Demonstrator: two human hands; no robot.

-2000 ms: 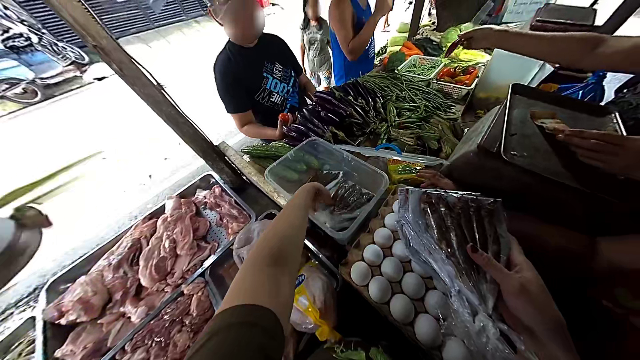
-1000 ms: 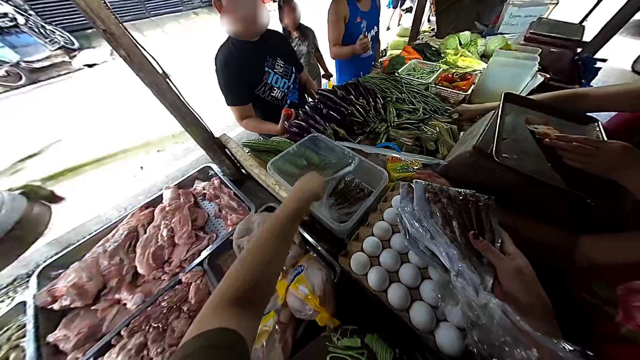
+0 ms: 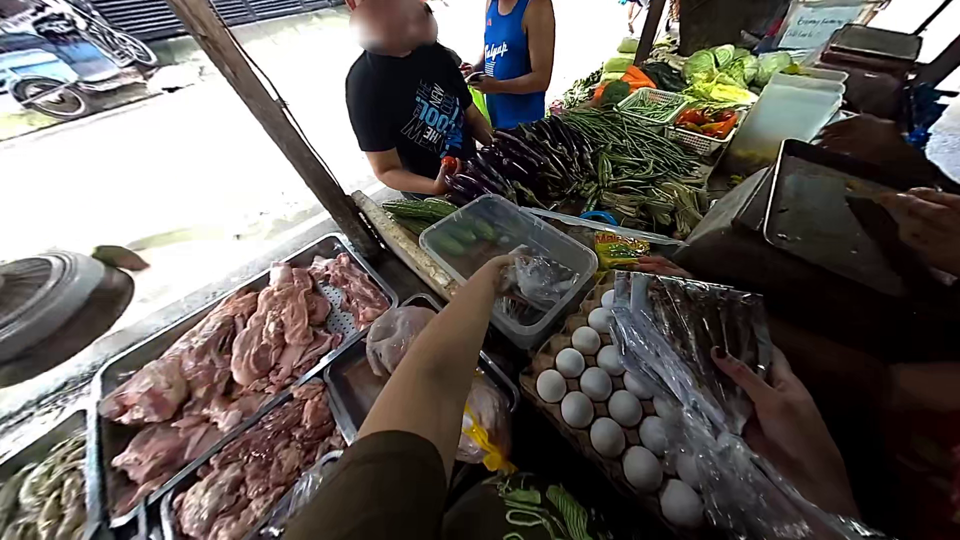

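Observation:
My left hand (image 3: 501,271) reaches into a clear plastic tub (image 3: 525,217) and grips a clear plastic bag (image 3: 541,277) there; its fingers are partly hidden by the plastic. More dark packed items show under that bag. On the right, my right hand (image 3: 784,412) holds clear plastic packs (image 3: 705,322) of long dark items, perhaps dried fish, over a carton of white eggs (image 3: 596,382). The thumb lies on top of the packs, and loose plastic trails down toward the bottom edge.
Metal trays of raw meat (image 3: 225,352) stand at left, near a wooden post (image 3: 277,127). Beyond the tub lie eggplants (image 3: 532,154) and long beans (image 3: 630,142). A person in a black shirt (image 3: 412,112) holds a tomato. Another person's hand is by a metal box (image 3: 832,217) at right.
In the tub, a clear bag now shows raised at my left hand, where the hand was over the packed items before. My right hand keeps hold of its packs.

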